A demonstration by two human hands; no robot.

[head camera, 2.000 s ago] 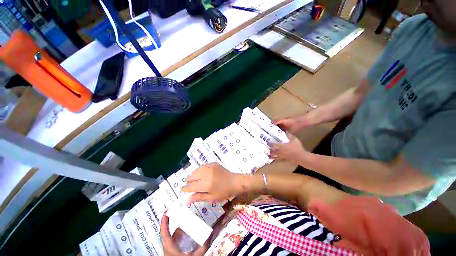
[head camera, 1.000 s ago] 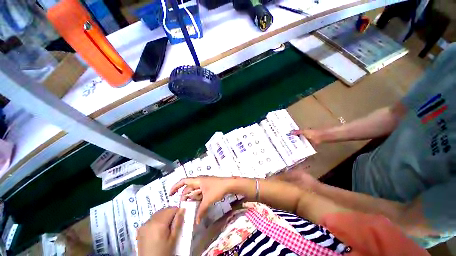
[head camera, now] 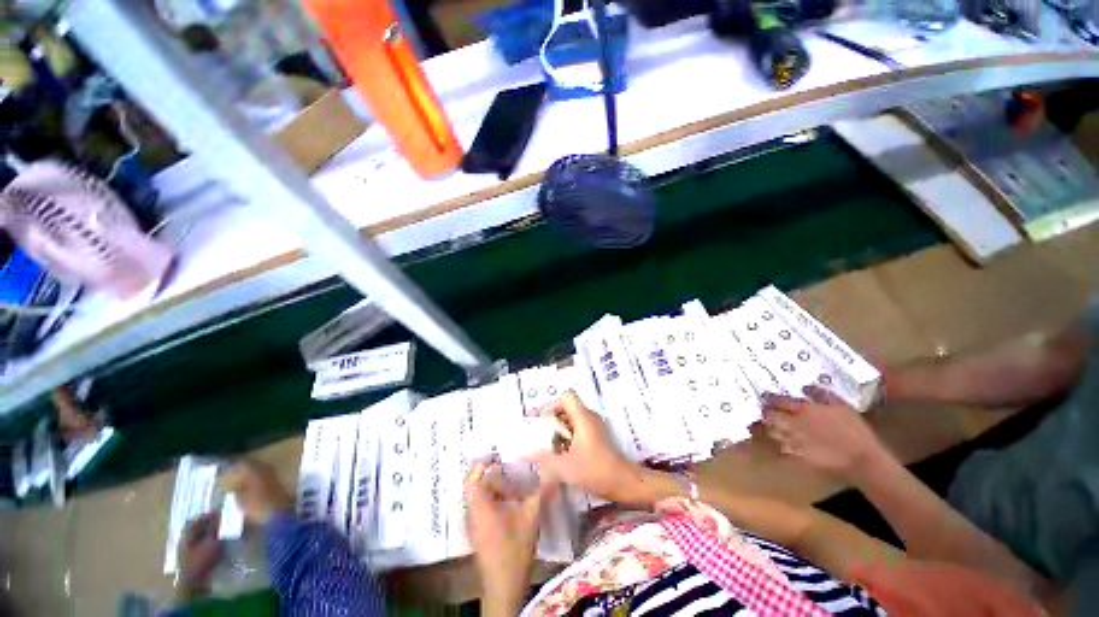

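Observation:
My left hand (head camera: 504,521) and my right hand (head camera: 593,448) meet at the bottom middle, gripping a white box (head camera: 521,439) with shiny clear film around their fingers. The box is blurred and partly covered by the fingers. Just behind and on both sides of my hands lies a row of white boxes (head camera: 416,482) with black print and small round icons, side by side and partly overlapping. My right wrist has a thin bracelet.
Coworkers' hands touch boxes at right (head camera: 832,432) and lower left (head camera: 259,492). A green belt (head camera: 771,217) with loose boxes (head camera: 362,370), a grey metal post (head camera: 301,211) and a dark fan (head camera: 598,200) stand beyond the row. The shelf holds an orange item (head camera: 404,97) and a phone (head camera: 506,129).
The view has swung left, so things sit further right. My hands have turned the held box from upright to more level. The lower-left coworker's hands and a pink fan have come into view.

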